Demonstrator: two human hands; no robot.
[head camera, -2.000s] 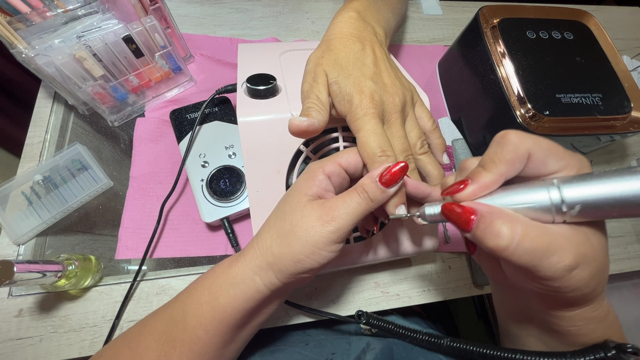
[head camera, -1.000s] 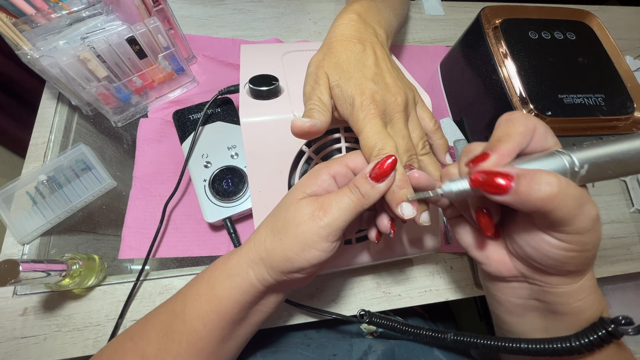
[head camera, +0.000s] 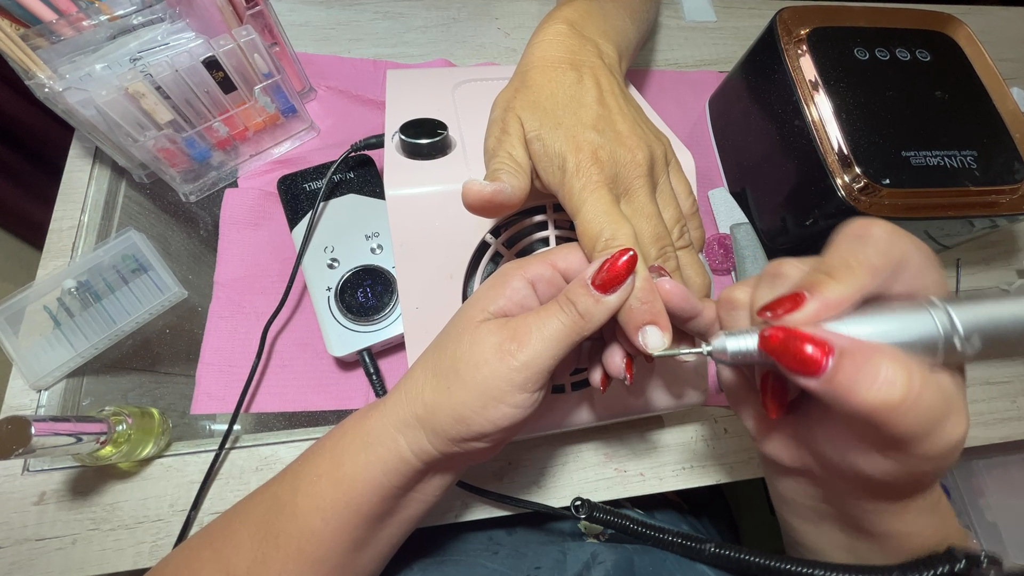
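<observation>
My left hand (head camera: 528, 336), with red nails, grips one finger of another person's hand (head camera: 600, 160), its thumb on top near the fingertip. That hand rests palm down on a pink nail dust collector (head camera: 436, 216) with a round fan grille. My right hand (head camera: 856, 392) holds a silver nail drill handpiece (head camera: 888, 330) like a pen. Its thin metal bit (head camera: 680, 350) lies at the edge of the held finger's pale nail (head camera: 652, 338); whether it touches is hard to tell. The handpiece's rear end runs out of view at the right.
Left of the collector lies the drill's control unit (head camera: 344, 280) with its black cable. A bit case (head camera: 88, 304), a bottle of yellow oil (head camera: 128, 434) and a clear organizer (head camera: 192, 128) stand at the left. A black nail lamp (head camera: 904, 104) sits at right; a coiled cord (head camera: 688, 540) crosses the front.
Since a second ago the drill bit has shifted from across the held finger's nail to its tip edge. My left hand has kept its grip on the finger.
</observation>
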